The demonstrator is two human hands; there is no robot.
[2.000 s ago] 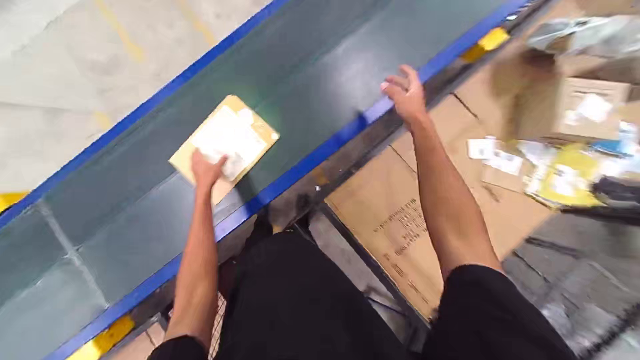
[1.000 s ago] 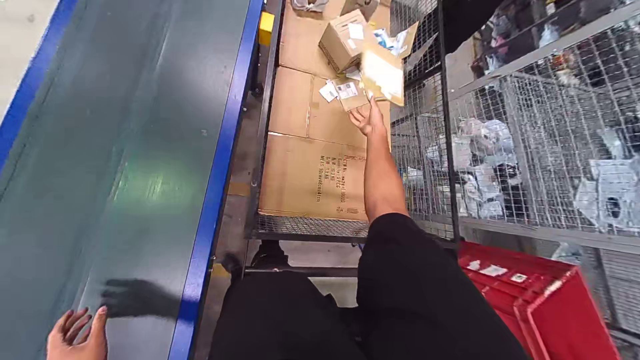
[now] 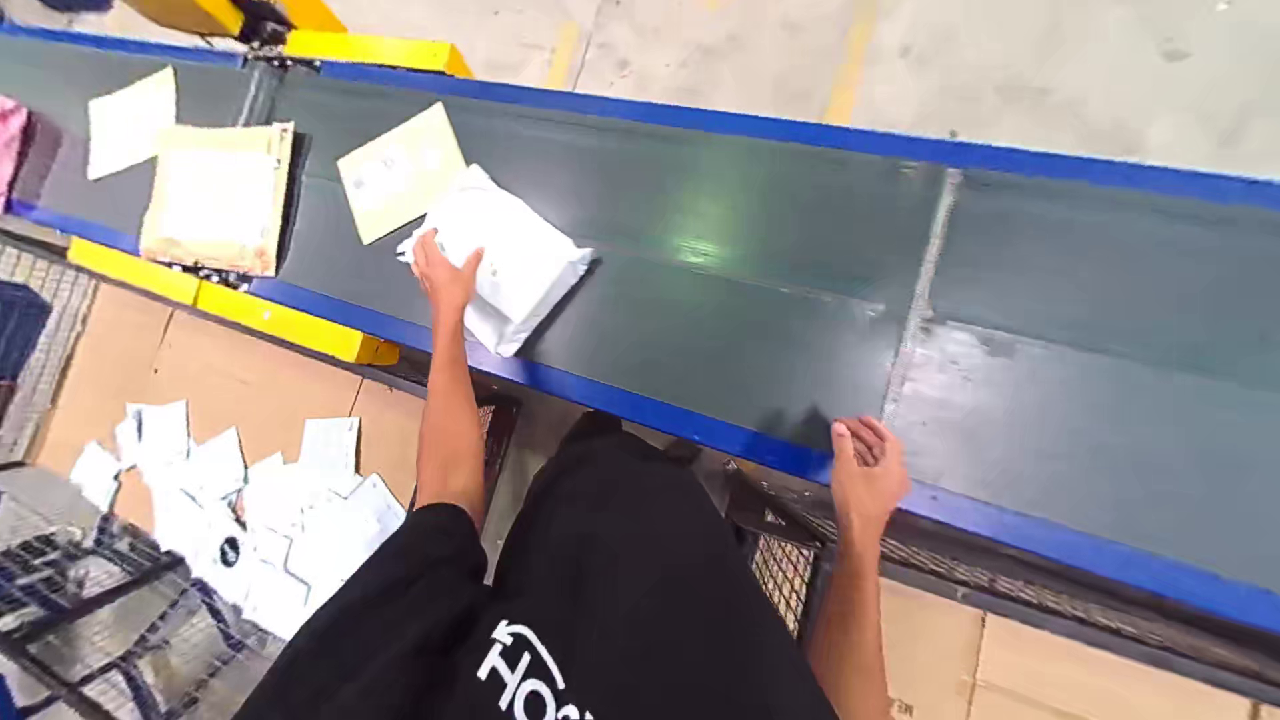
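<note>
My left hand (image 3: 447, 272) rests on the left end of a white plastic mailer (image 3: 520, 258) lying on the dark conveyor belt (image 3: 760, 330); whether its fingers grip the mailer cannot be told. Touching the mailer's upper left is a pale yellow envelope (image 3: 395, 180). Further left on the belt lie a larger padded envelope (image 3: 218, 200) with a white label and another pale envelope (image 3: 130, 120). My right hand (image 3: 868, 465) is over the belt's near blue edge, fingers curled and apart, holding nothing.
Yellow guards (image 3: 280, 318) line the blue conveyor rail (image 3: 640, 405). At lower left, a cardboard-lined mesh cage (image 3: 240, 360) holds several white packets (image 3: 300, 500). Another cage with cardboard (image 3: 930, 640) stands at lower right. A pink item (image 3: 10, 145) sits at the far left.
The view has swung from the cage back to the conveyor. The yellow envelope my right hand held over the cage one second ago is out of that hand. My left hand now touches a white mailer.
</note>
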